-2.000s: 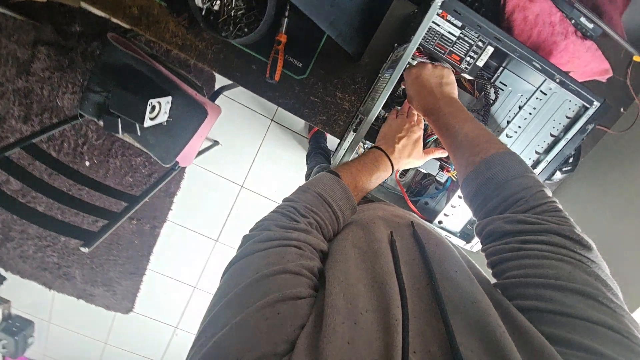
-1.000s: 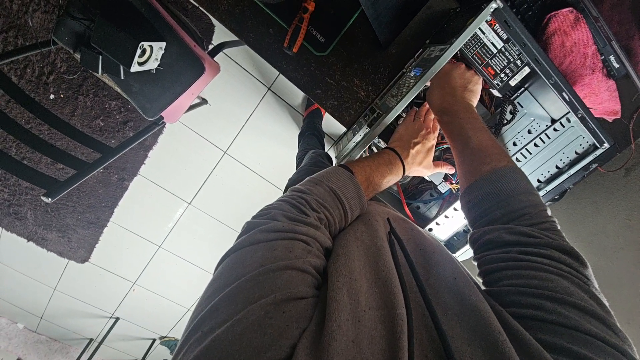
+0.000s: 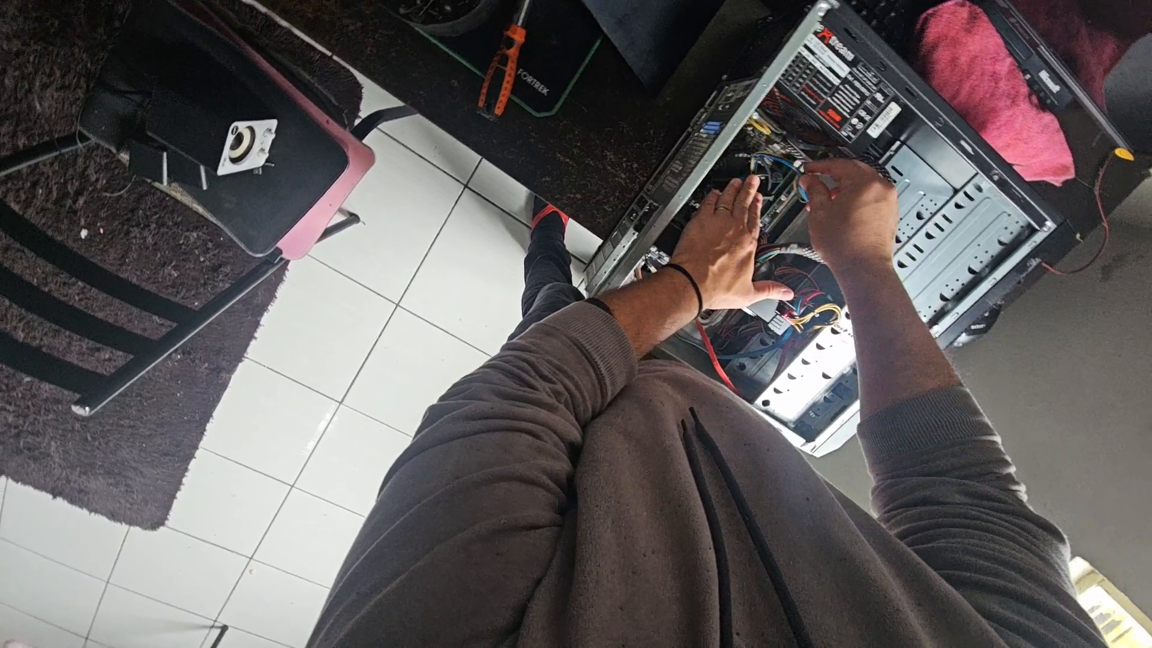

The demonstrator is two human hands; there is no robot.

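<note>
An open desktop computer case (image 3: 976, 202) lies on the dark table, its inside facing up. My left hand (image 3: 724, 243) rests flat inside it with fingers spread, over parts that it mostly hides. To its right, my right hand (image 3: 850, 211) is closed around a small tool, of which a blue and reddish bit shows at the fingertips; its tip is hard to make out. Above the right hand sits the power supply (image 3: 837, 85) with its printed label. Yellow, red and black cables (image 3: 814, 315) run below the hands, and a red cable (image 3: 715, 360) hangs near the case's lower edge.
Orange-handled pliers (image 3: 502, 72) lie on a black mouse pad (image 3: 549, 85) at the table's back left. A pink cloth (image 3: 990, 90) is beyond the case. At left, a chair (image 3: 324, 189) holds a dark device with a white square part (image 3: 247, 147), on a shaggy rug (image 3: 117, 450).
My right hand has moved back from the power supply's edge toward me, and a blue and reddish bit now shows at its fingers. The left hand stays spread inside the case.
</note>
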